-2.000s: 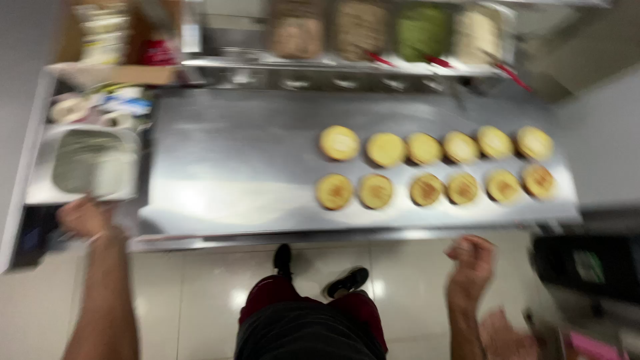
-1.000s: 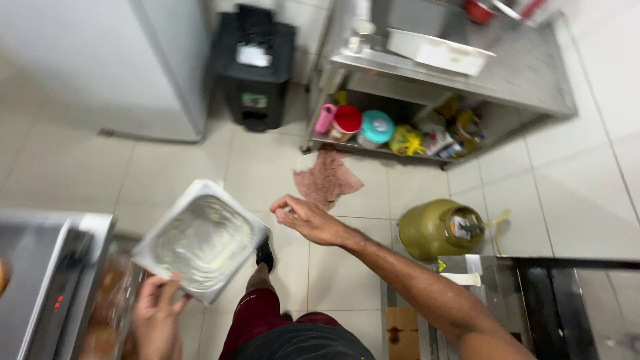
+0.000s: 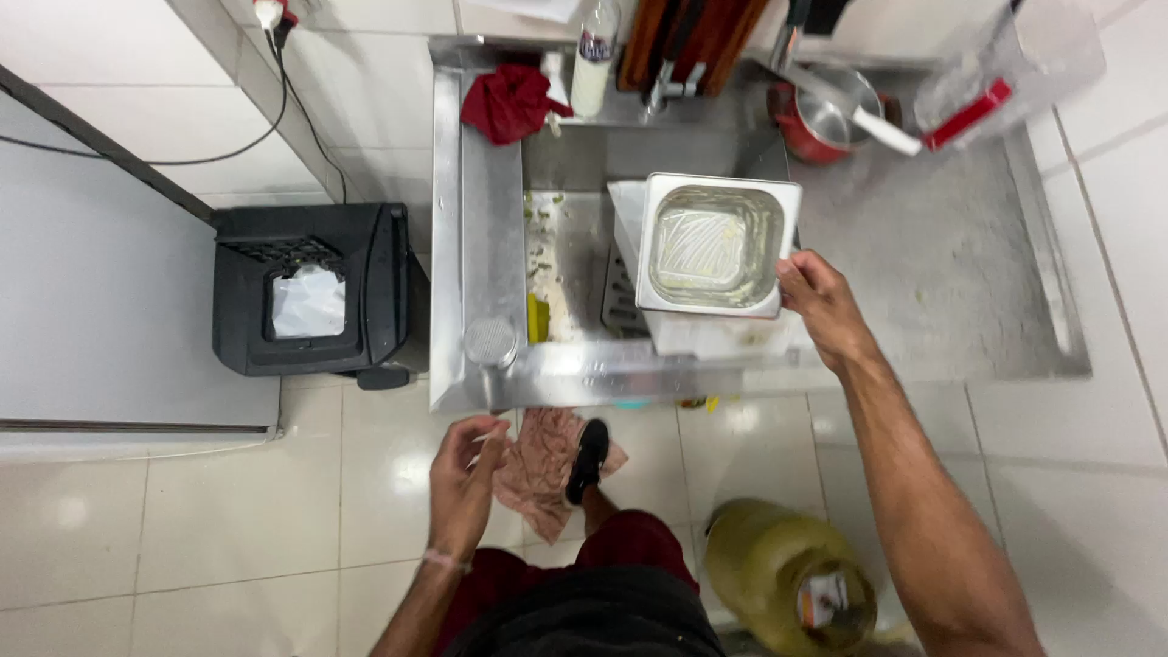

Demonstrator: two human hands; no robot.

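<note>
My right hand (image 3: 826, 306) grips the right rim of a square stainless steel food pan (image 3: 721, 245), its inside smeared with pale residue. The pan is over the sink basin (image 3: 584, 164) and above a white container or board (image 3: 675, 336) that it partly hides. My left hand (image 3: 467, 465) is below the sink's front edge, fingers curled and apart, with nothing in it. A round perforated metal shaker (image 3: 491, 342) stands on the sink's front left corner, just above that hand. Something yellow (image 3: 538, 318) lies in the basin among food scraps.
Behind the basin are a dark red cloth (image 3: 513, 102), a bottle (image 3: 595, 64) and a faucet (image 3: 671, 89). A red pot (image 3: 821, 114) stands right on the counter. At left is a black bin (image 3: 315, 292). A pink rag (image 3: 547, 465) and a gas cylinder (image 3: 785, 575) are on the floor.
The view has swung from the worktable to the sink. The pan, held by my left hand one second ago, is now in my right hand over the sink.
</note>
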